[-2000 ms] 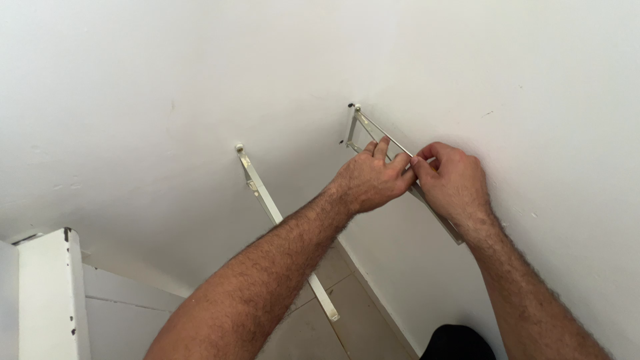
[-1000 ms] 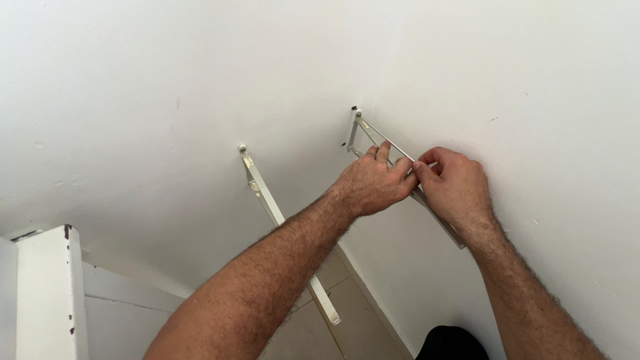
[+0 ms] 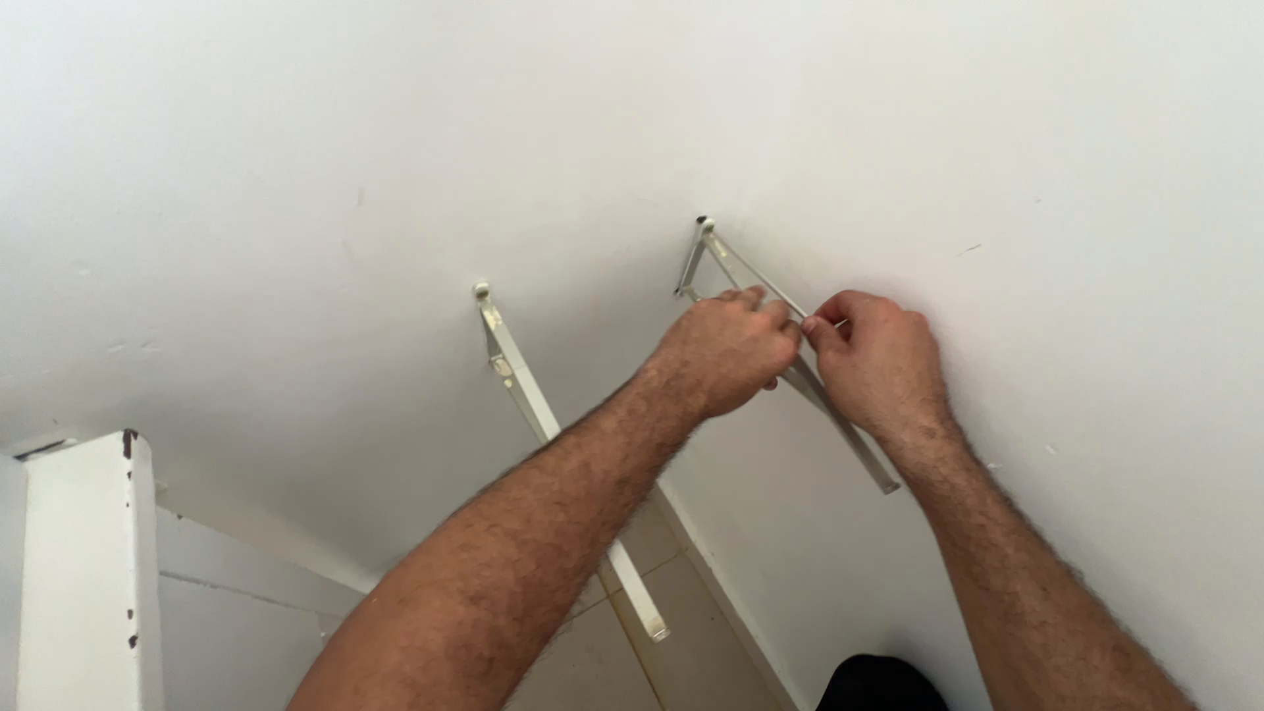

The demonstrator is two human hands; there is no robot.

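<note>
Two pale metal shelf brackets stick out from the white wall. My left hand (image 3: 736, 346) is closed around the arm of the right bracket (image 3: 859, 444), near its middle. Beside it, my right hand (image 3: 879, 355) pinches a thin metal rod or tool (image 3: 770, 279) between thumb and index finger; it runs up along the bracket to the screw at the wall end. Part of the rod is hidden by my fingers. The left bracket (image 3: 533, 395) is untouched and passes behind my left forearm; a round screw head (image 3: 481, 289) shows at its top.
A white painted panel with chipped edges (image 3: 84, 573) stands at the lower left. Tiled floor (image 3: 681, 602) shows below the brackets, bordered by a skirting (image 3: 726, 597). The side wall (image 3: 1086, 296) rises close by my right hand. Something black (image 3: 882, 683) is at the bottom edge.
</note>
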